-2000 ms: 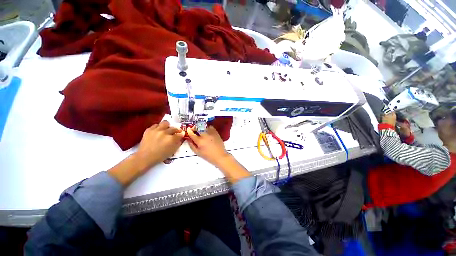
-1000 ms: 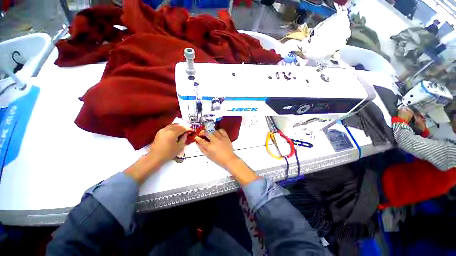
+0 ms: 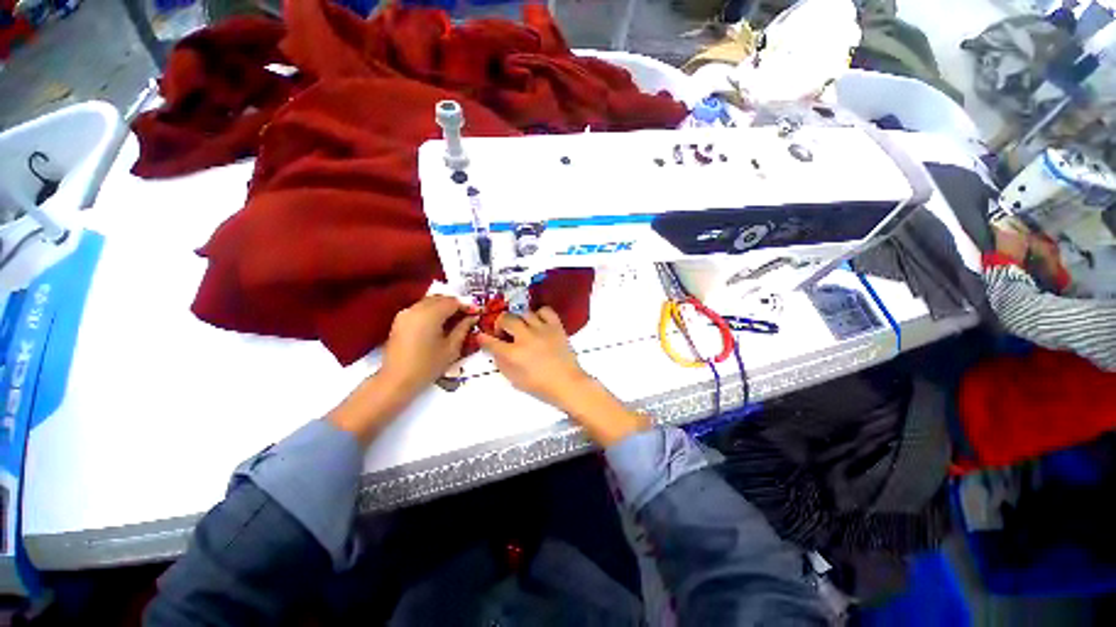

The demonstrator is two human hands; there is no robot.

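A dark red knit garment [image 3: 331,208] lies heaped on the table behind and left of the white sewing machine [image 3: 563,196]. A small folded red edge [image 3: 492,314] of it lies at the presser foot and needle [image 3: 481,284]. My left hand [image 3: 422,341] pinches this edge from the left, just in front of the foot. My right hand [image 3: 536,354] holds it from the right with bent fingers. The fingertips are close together and partly hide the edge. Part of the garment also shows right of the needle, under the machine head.
Scissors [image 3: 696,333] with yellow and red loops and a slim dark tool [image 3: 753,325] lie right of my right hand. Dark cords hang over the table's front edge [image 3: 490,458]. A second machine [image 3: 37,355] stands at the left. Another person's striped sleeve [image 3: 1046,321] is at the right.
Both hands stay at the needle and have shifted slightly. The red edge between the fingertips now looks more bunched and raised. The whole view has shifted a little with the head.
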